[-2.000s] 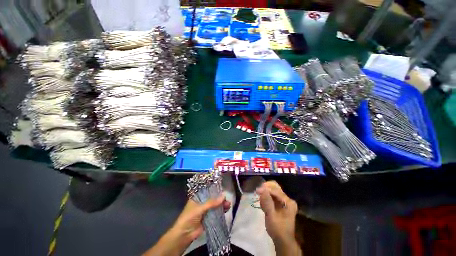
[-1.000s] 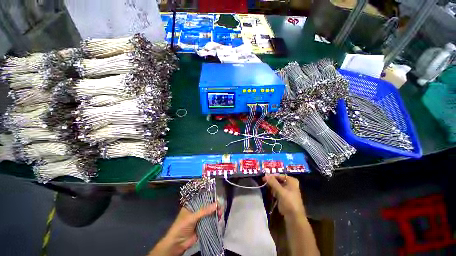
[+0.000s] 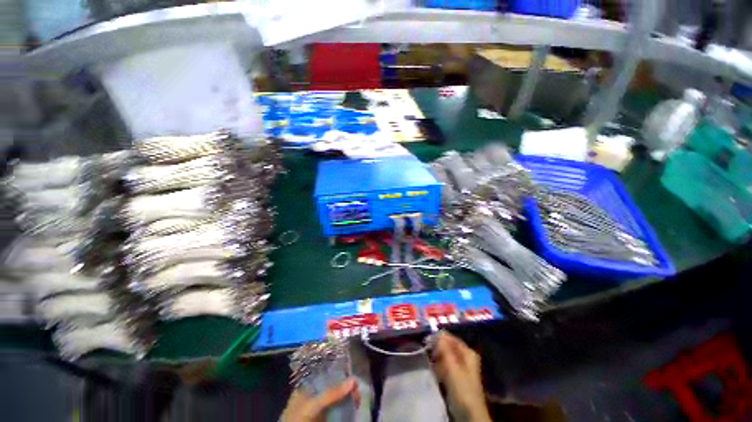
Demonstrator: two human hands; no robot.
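My left hand (image 3: 320,402) is closed round a bundle of grey cable assemblies (image 3: 323,371), silvery ends up, below the blue test fixture (image 3: 289,324). My right hand (image 3: 455,363) has its fingertips on one end of a pale cable (image 3: 396,353) at the red blocks (image 3: 440,313). The cable sags in a loop, and its other end is at a red block further left. The blue tester (image 3: 378,196) stands behind, with ribbon leads (image 3: 403,247) running to the fixture. The frame is blurred, so the cable's exact seating is unclear.
White cable bundles (image 3: 188,245) are stacked at left. A grey bundle pile (image 3: 503,264) lies beside a blue basket (image 3: 651,265) of grey cables at right. Green baskets (image 3: 707,185) are further right. A shelf edge (image 3: 445,26) crosses the top. A red stool (image 3: 709,379) is at lower right.
The view has tilted up, showing the shelf. Since the earliest frame my right hand has moved up to the red blocks with the cable's end. My left hand keeps hold of the bundle.
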